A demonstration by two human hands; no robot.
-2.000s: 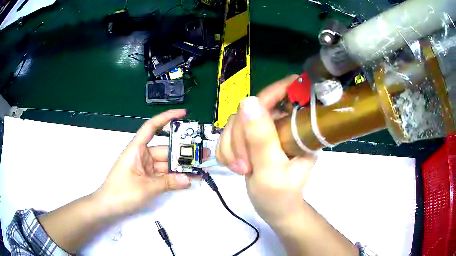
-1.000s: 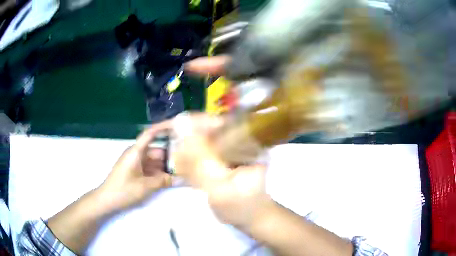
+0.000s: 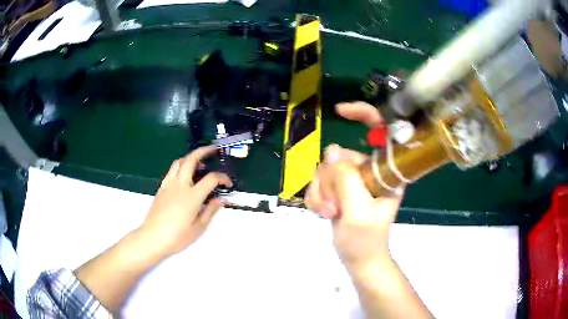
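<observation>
My right hand (image 3: 358, 193) is wrapped around the amber barrel of the glue gun (image 3: 420, 149), with its index finger raised near the red lever (image 3: 377, 136). The gun's nozzle is hidden by the hand. My left hand (image 3: 187, 193) is at the near edge of the green surface, fingers curved and apart around a dark area; whether they touch or hold something there is unclear. Just beyond its fingertips lies an open adapter (image 3: 234, 142) with pale parts showing, among dark adapters and cords, partly blurred.
White paper (image 3: 268, 268) covers the near worktop. The green surface (image 3: 137, 124) lies beyond it, crossed by a yellow-and-black striped bar (image 3: 302, 112) between my hands. A red basket (image 3: 551, 255) stands at the right. Other dark parts (image 3: 380, 87) lie beyond the gun.
The adapter and its cord are gone from over the white paper. My left hand has moved forward to the green surface's edge. The gun has moved away from my left hand, and the view has shifted.
</observation>
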